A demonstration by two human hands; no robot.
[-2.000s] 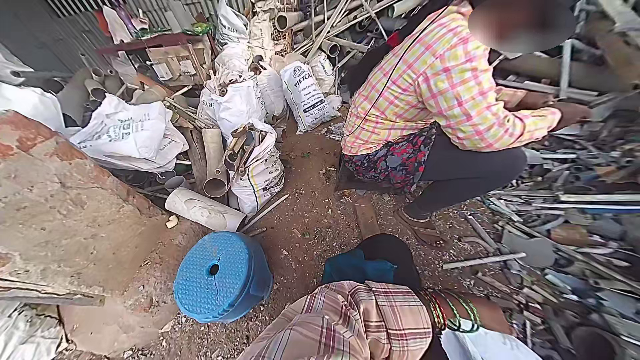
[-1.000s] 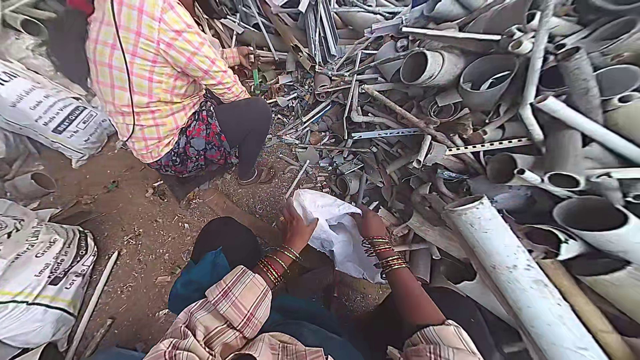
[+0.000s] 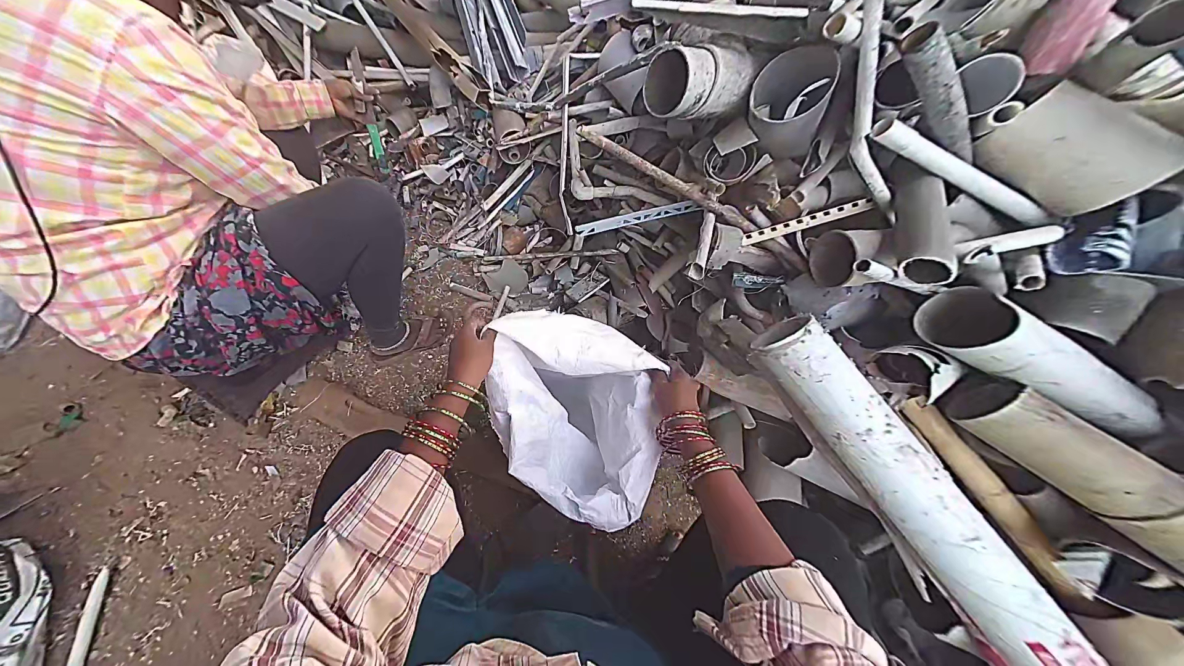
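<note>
A white woven plastic sack (image 3: 578, 416) hangs between my two hands, its mouth spread wide and facing up toward me. My left hand (image 3: 472, 347) grips the sack's rim at the left corner. At the right corner, my right hand (image 3: 677, 390) holds the same rim. Bangles circle both wrists. Just beyond the sack lies a heap of scrap plastic pipe pieces (image 3: 647, 190), with a long white pipe (image 3: 906, 472) slanting down on the right.
A co-worker in a checked shirt (image 3: 176, 102) sits low at the left, one hand at the scrap. Bare soil (image 3: 185, 490) lies on the left, with a thin pipe piece (image 3: 90, 615) and part of a printed sack (image 3: 23, 601). Wide pipe sections (image 3: 1036, 351) crowd the right.
The view has swung right from the blue stool and filled sacks to the pipe heap. Since a second ago, the sack between my hands has been opened wide.
</note>
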